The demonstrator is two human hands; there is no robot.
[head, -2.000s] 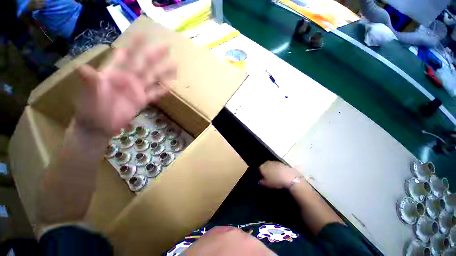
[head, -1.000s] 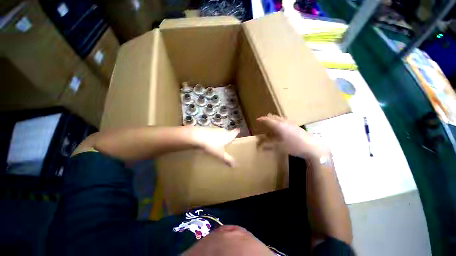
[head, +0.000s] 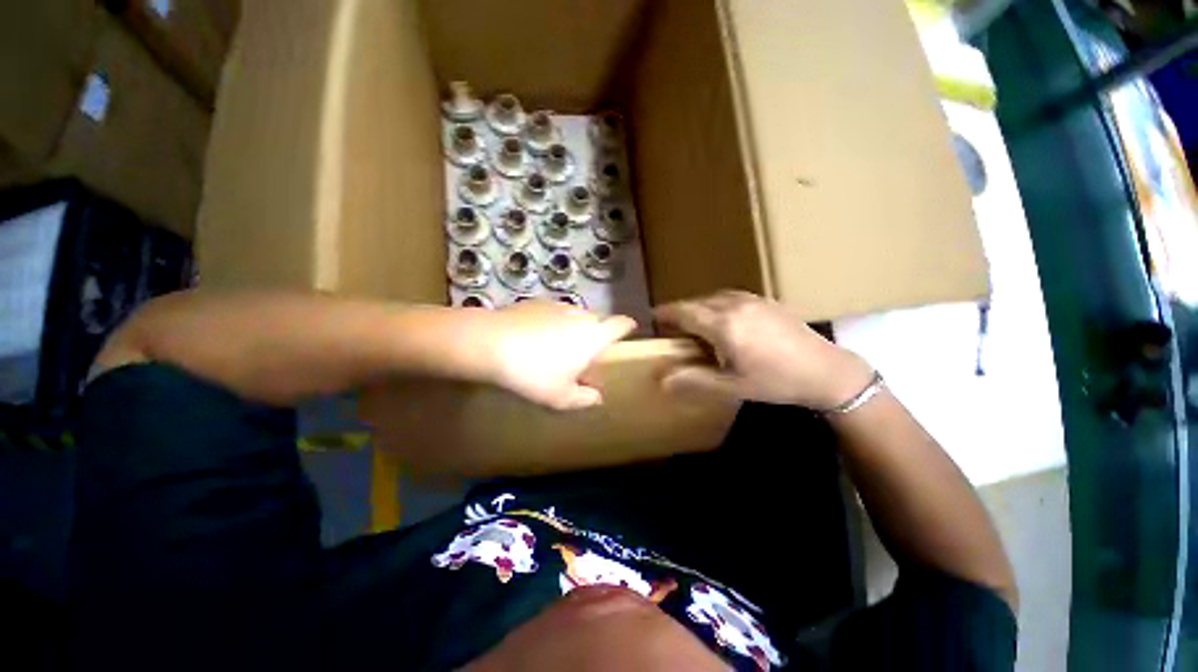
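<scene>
An open brown carton [head: 841, 171] stands in front of me with its flaps spread. Inside, several silvery-white flanged housings [head: 512, 226] stand upright in rows on a pale layer pad [head: 627, 286]. My left hand [head: 558, 352] and my right hand [head: 749, 348] are both on the carton's near wall, at its top edge where the near flap folds down. The fingers of both hands bend over this edge and grip the cardboard. The nearest row of housings is partly hidden by the edge and my left hand.
The white work sheet [head: 1012, 381] lies on the bench at right, with a pen [head: 983, 336] on it. Beyond runs the green conveyor belt [head: 1071, 171] with a dark unit [head: 1140, 368]. A black crate [head: 99, 282] and brown boxes [head: 138, 145] stand at left.
My left hand has come down from above the carton and both hands have closed on the near edge. The view has turned left and the carton now appears closer.
</scene>
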